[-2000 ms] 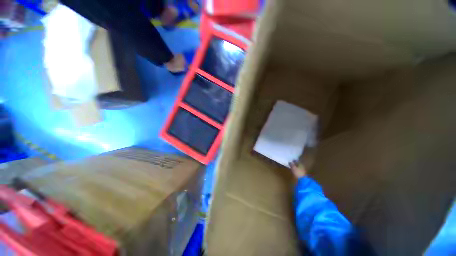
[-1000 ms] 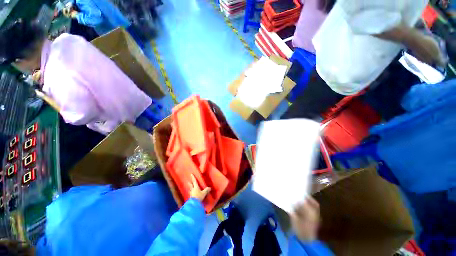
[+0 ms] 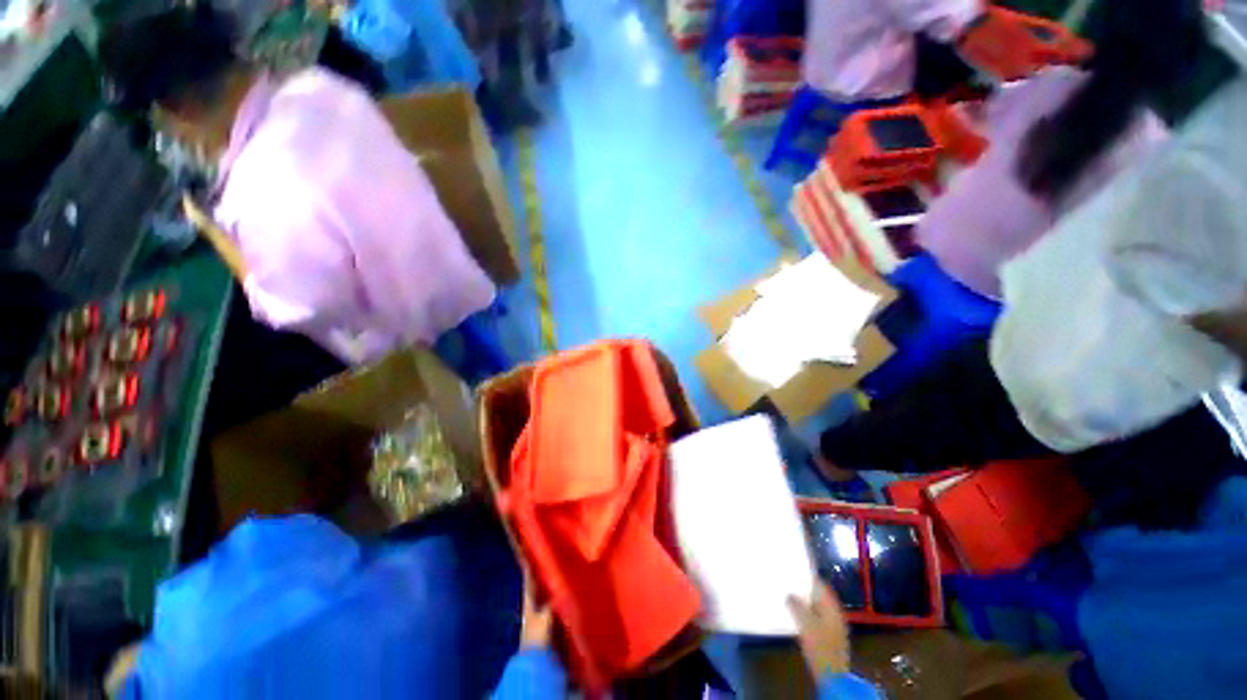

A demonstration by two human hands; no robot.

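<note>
A carton [image 3: 495,451] full of loosely piled orange-red trays [image 3: 581,438] stands in front of me. My right hand [image 3: 821,632] grips the lower right edge of a flat white sheet [image 3: 743,527]. The sheet lies along the carton's right side, overlapping its edge; whether it rests on the trays is unclear. My left hand [image 3: 538,629] is at the carton's near left side, small and blurred; its fingers and any grip cannot be made out.
A three-pocket red tray with dark panels [image 3: 864,561] is to the right. An open carton [image 3: 328,445] with clear wrap stands left, below a person in pink [image 3: 335,205]. Another carton with white sheets [image 3: 800,321] is on the aisle. More people sit at right.
The white sheet, first deep inside a large carton, was lifted out in my right hand and is now beside the tray carton. My left hand moved from the trays to the carton's near left side.
</note>
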